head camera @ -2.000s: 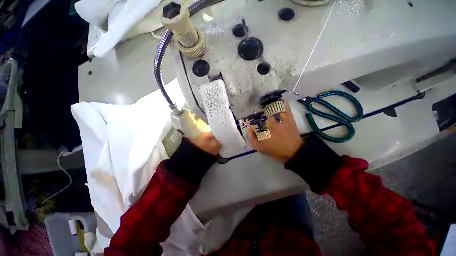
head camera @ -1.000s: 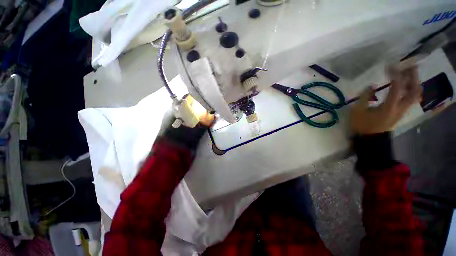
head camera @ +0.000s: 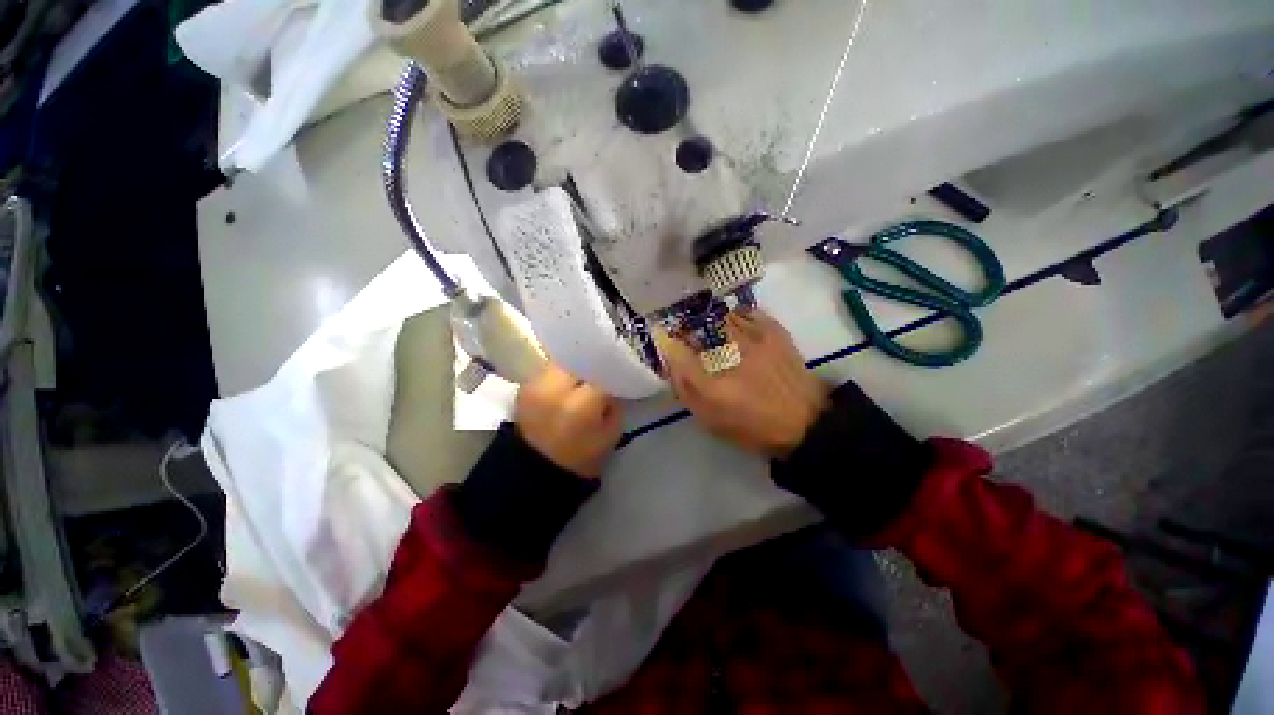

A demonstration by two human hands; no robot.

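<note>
My left hand is curled in front of the lamp head, left of the needle area. My right hand has its fingertips at the small metal parts under the sewing machine head. The fingertips of both hands are partly hidden, and I cannot tell what they pinch. The white fabric lies bunched on the table left of my left hand and hangs over the front edge toward the lap. No narrow band shows clearly at the needle.
The gooseneck lamp curves down left of the head. Green-handled scissors lie right of my right hand, with a small dark tool behind them. White pieces lie at the back left. A plastic bin stands at lower left.
My right hand, open over the table's right side one second ago, is back at the needle area. My left hand shows more fully in front of the lamp. The fabric has shifted and bunched, baring some table.
</note>
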